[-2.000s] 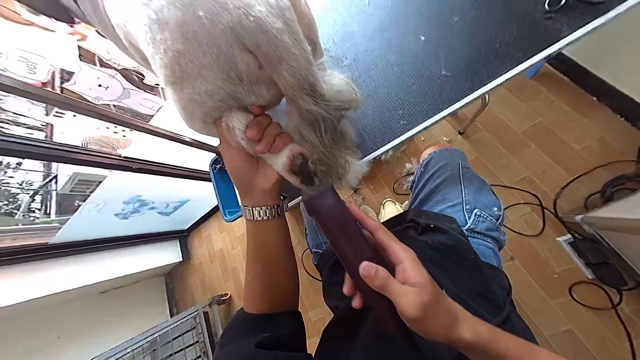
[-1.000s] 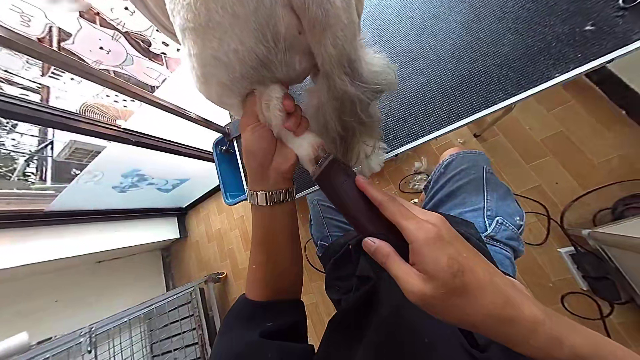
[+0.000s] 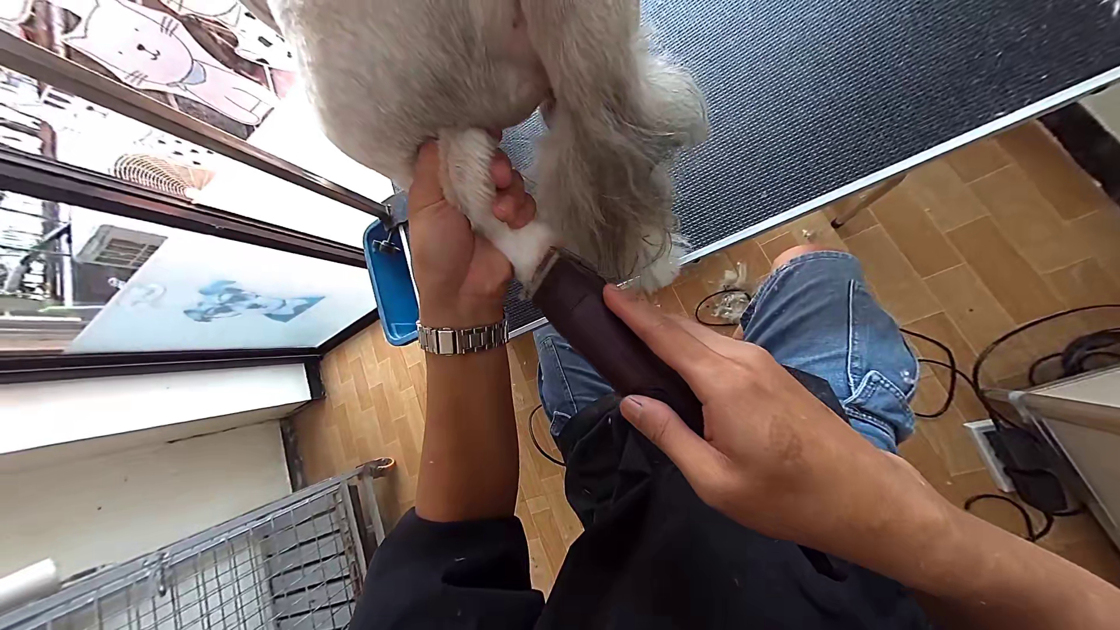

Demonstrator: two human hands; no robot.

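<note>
A dog with pale, shaggy fur [image 3: 420,70] stands at the top of the head view, its face out of sight. My left hand [image 3: 464,241], with a metal watch at the wrist, is wrapped around one of its hind legs [image 3: 472,175]. Dark electric hair clippers [image 3: 612,337] lie in my right hand [image 3: 744,402], the blade end against the lower part of that leg. The paw is hidden behind the clippers. Beside it hangs the other hind leg [image 3: 604,166], with longer, matted fur.
The grooming table [image 3: 840,96] has a black textured top and a pale metal edge. A blue tray [image 3: 394,284] hangs near the window at left. A wire cage [image 3: 262,560] stands lower left. Cords [image 3: 949,376] and fur tufts [image 3: 731,293] lie on the tiled floor.
The clippers' blade end stays at the lower leg, while the clippers' angle and my right hand's grip have shifted since the oldest frame. My left hand still holds the leg.
</note>
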